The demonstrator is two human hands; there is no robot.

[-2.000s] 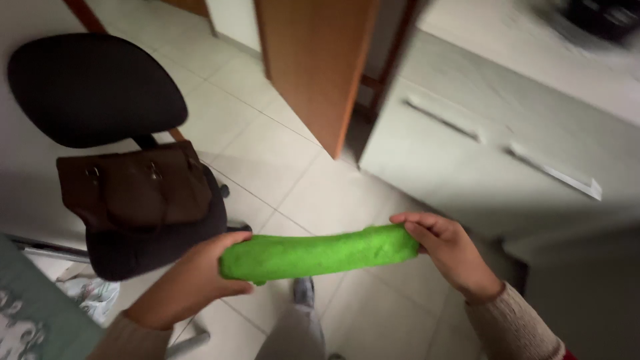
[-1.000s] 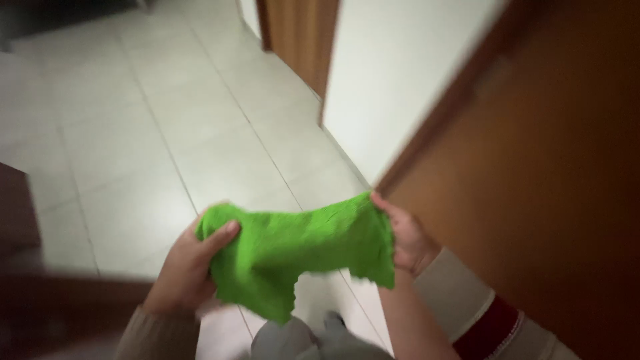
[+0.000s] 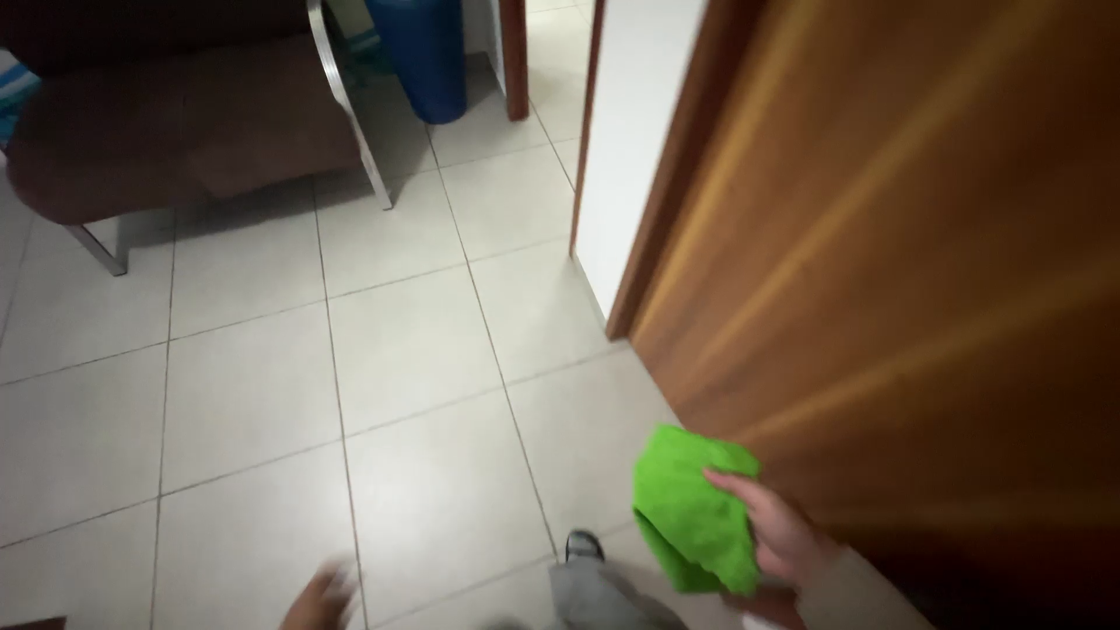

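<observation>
A bright green cloth (image 3: pixel 691 507), folded and hanging loosely, is held in my right hand (image 3: pixel 774 529) at the lower right, with the thumb on top of it. My left hand (image 3: pixel 322 599) is at the bottom edge, left of centre, away from the cloth. It is blurred and partly cut off, so its fingers and whether it holds anything cannot be made out.
A wooden door (image 3: pixel 875 289) fills the right side, close to my right hand. Ahead on the tiled floor (image 3: pixel 411 341) stand a brown seat with metal legs (image 3: pixel 201 122) and a blue bin (image 3: pixel 429 61). A white wall (image 3: pixel 634 131) with a wooden frame juts out beside the door.
My left hand has let go of the green cloth, which both hands held before, and is now apart from it. The view has moved from the chair and drawers to the door and brown seat.
</observation>
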